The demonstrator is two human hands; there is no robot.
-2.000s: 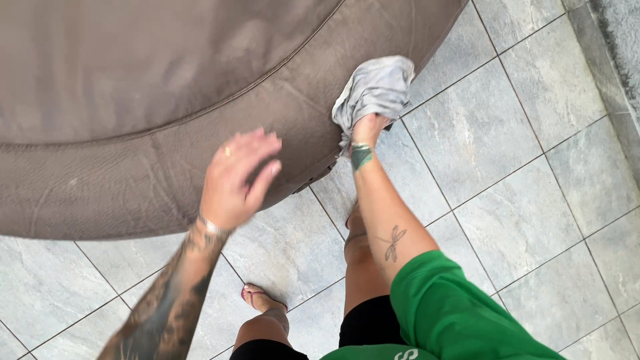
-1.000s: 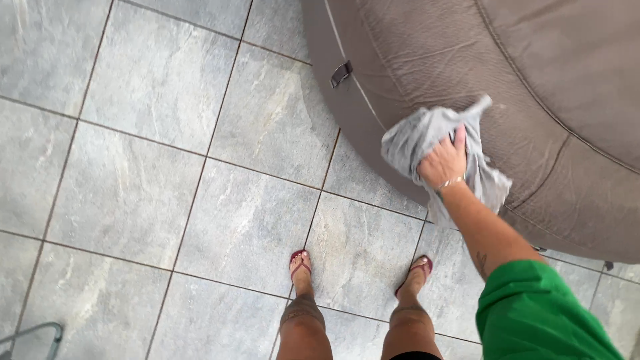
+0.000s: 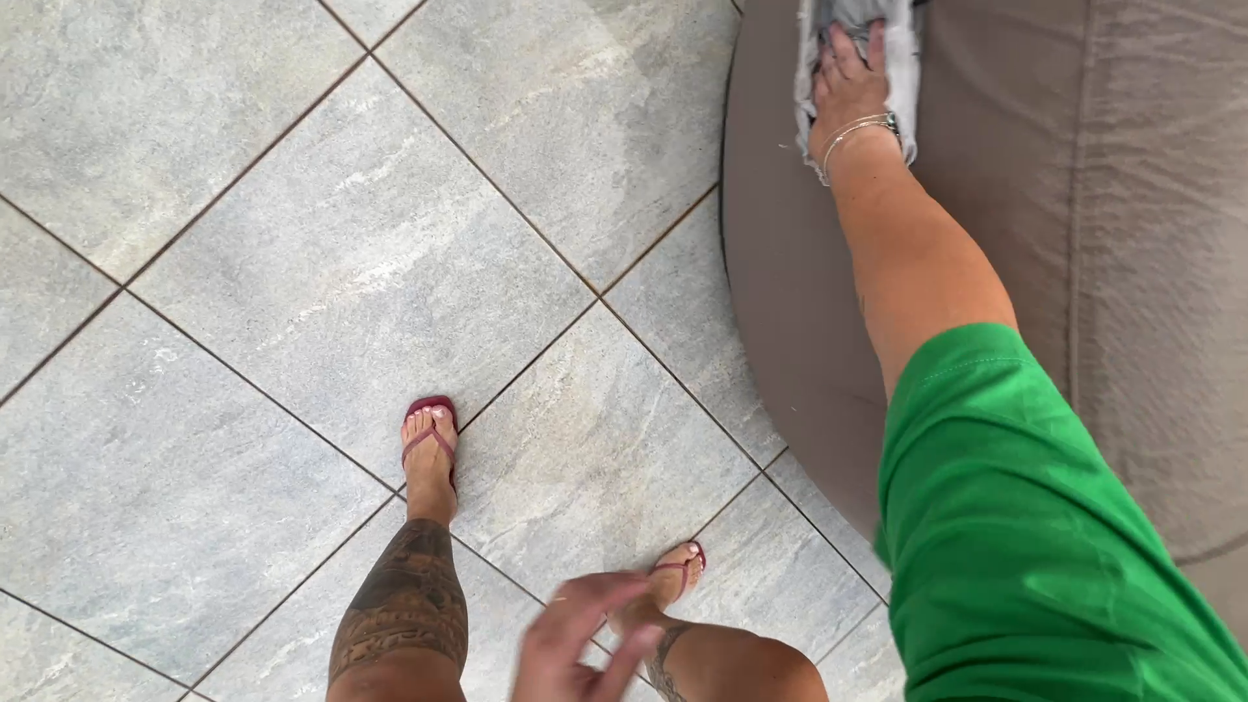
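Note:
My right hand [image 3: 850,93] presses a crumpled grey-white cloth [image 3: 905,73] against the side of a large, round, brown-grey padded cover [image 3: 1004,195] at the upper right. Its fingers point away from me, and bracelets circle the wrist. Part of the cloth runs out of the top of the view. Low in the middle, my left hand [image 3: 585,639] hangs in the air above my legs, blurred, with its fingers apart and nothing seen in them. The bottom edge cuts it off.
Grey stone-look floor tiles [image 3: 361,253] with dark joints lie to the left of the padded cover. My feet in dark red flip-flops [image 3: 429,444] stand on them. The cover's curved lower edge comes down close beside my right foot. A seam [image 3: 1077,214] runs along the cover.
The view has swung along the round cover, which now fills the right side. My right hand has kept the cloth on it and reaches farther ahead. My left hand, out of view one second ago, shows again.

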